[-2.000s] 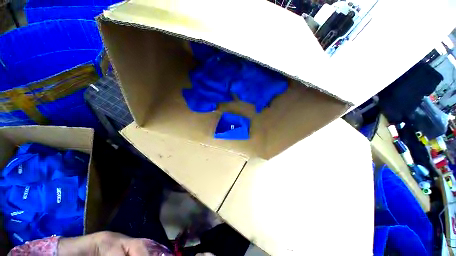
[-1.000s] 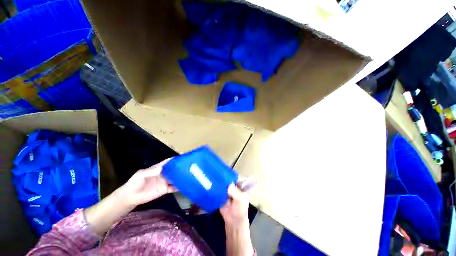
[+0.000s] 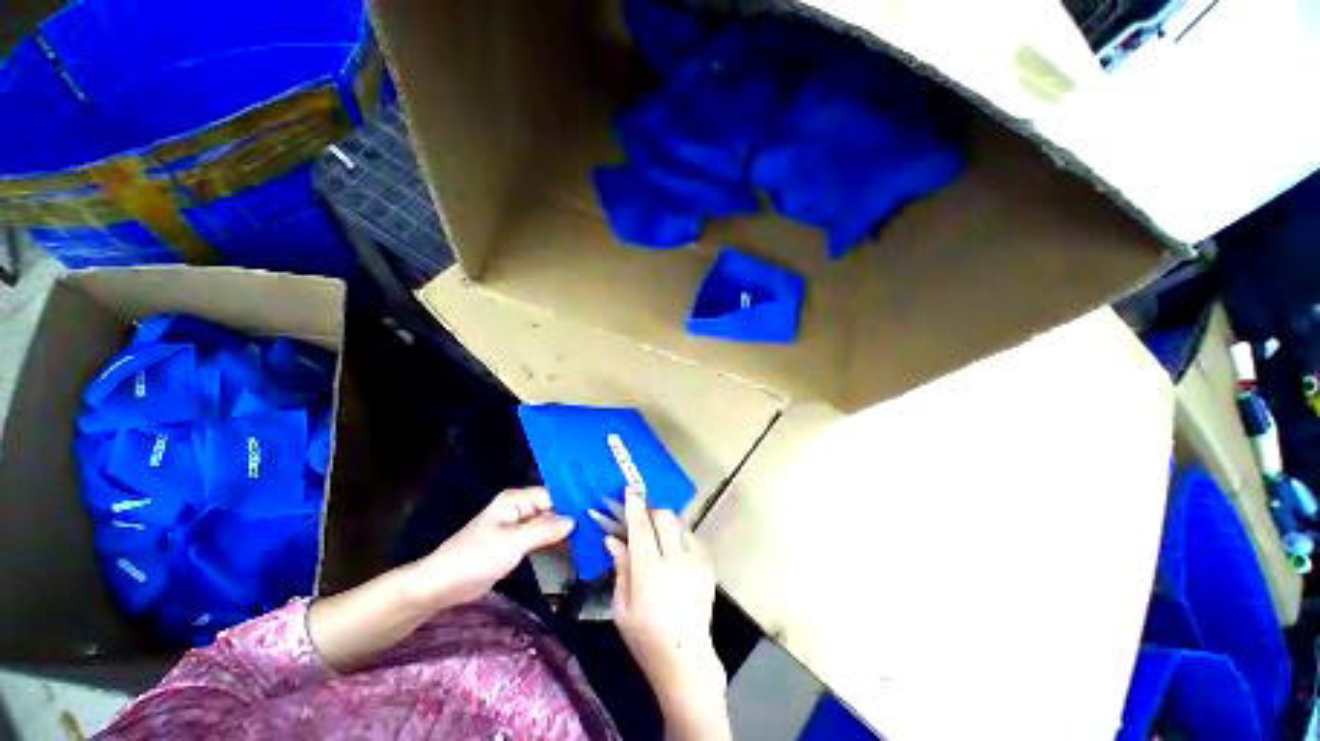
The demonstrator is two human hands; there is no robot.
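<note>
A bright blue fabric panel (image 3: 579, 452) with white lettering is held up in front of me, above the near flap of the large carton. My left hand (image 3: 500, 547) pinches its lower left edge. My right hand (image 3: 662, 579) is at its lower right edge, with small silver snips (image 3: 608, 515) between the fingers, their blades over the panel. The large cardboard carton (image 3: 999, 311) lies on its side, open towards me. Inside are a loose blue heap (image 3: 782, 138) and one separate blue panel (image 3: 749, 298) nearer its opening.
An open cardboard box (image 3: 217, 293) at left is full of blue pieces with white lettering. A blue woven bin (image 3: 188, 87) with brown tape and a dark grid crate (image 3: 379, 188) stand behind it. More blue bins (image 3: 1216, 579) and thread cones (image 3: 1264, 434) are at right.
Two seconds ago no panel was in my hands. A second ago both hands held it flatter; now it is turned, and the snips show over its lower part. The view has shifted left.
</note>
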